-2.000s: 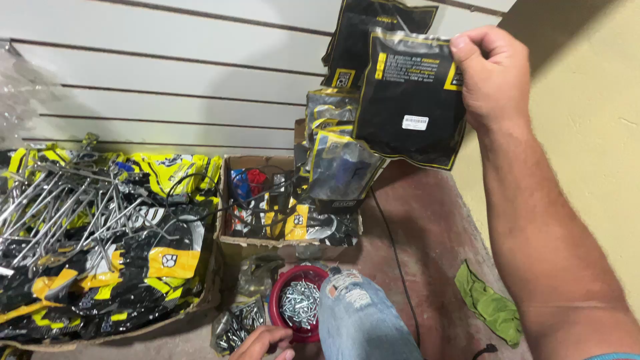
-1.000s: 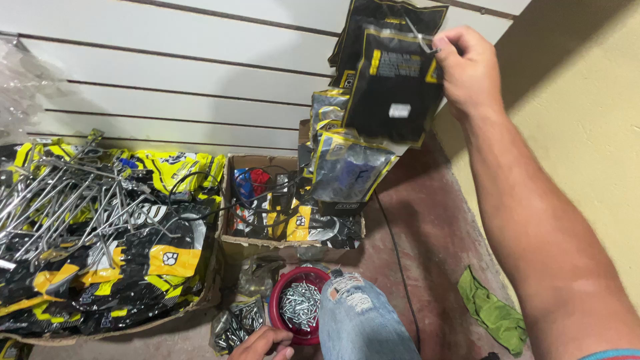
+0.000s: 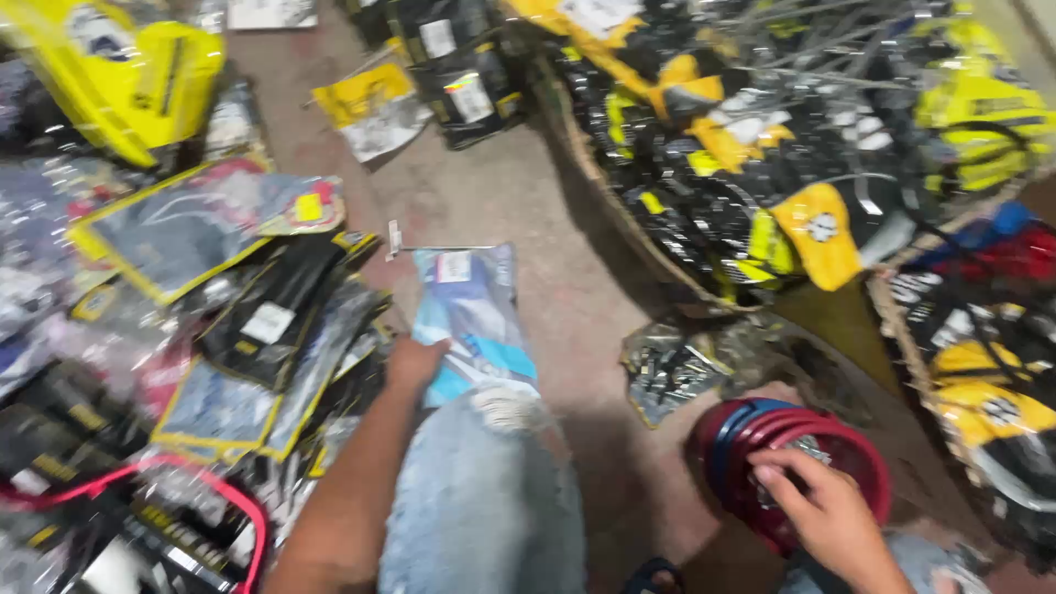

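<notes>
My left hand (image 3: 419, 361) is at the left edge of a blue and clear plastic package (image 3: 474, 318), its thumb on the front and its other fingers hidden. The package stands against my knee in torn jeans, with a thin metal hook and a small tag at its top. My right hand (image 3: 813, 495) is over a stack of red and blue plastic bowls (image 3: 866, 462), fingers bent near the rim. Small metal hardware (image 3: 807, 448) shows in the top bowl. Blur hides whether those fingertips hold a piece.
Left of me lies a heap of packaged items (image 3: 272, 322) with a red plastic rim (image 3: 260, 528). A large cardboard box (image 3: 577, 140) of yellow and black packages and metal hooks stands upper right, another box (image 3: 899, 346) at right. A bag of metal hardware (image 3: 672, 371) lies between.
The view has swung far to the left. My right hand has let go of the black package and is now at the bowls. My left hand has moved from beside the bowl to the blue package.
</notes>
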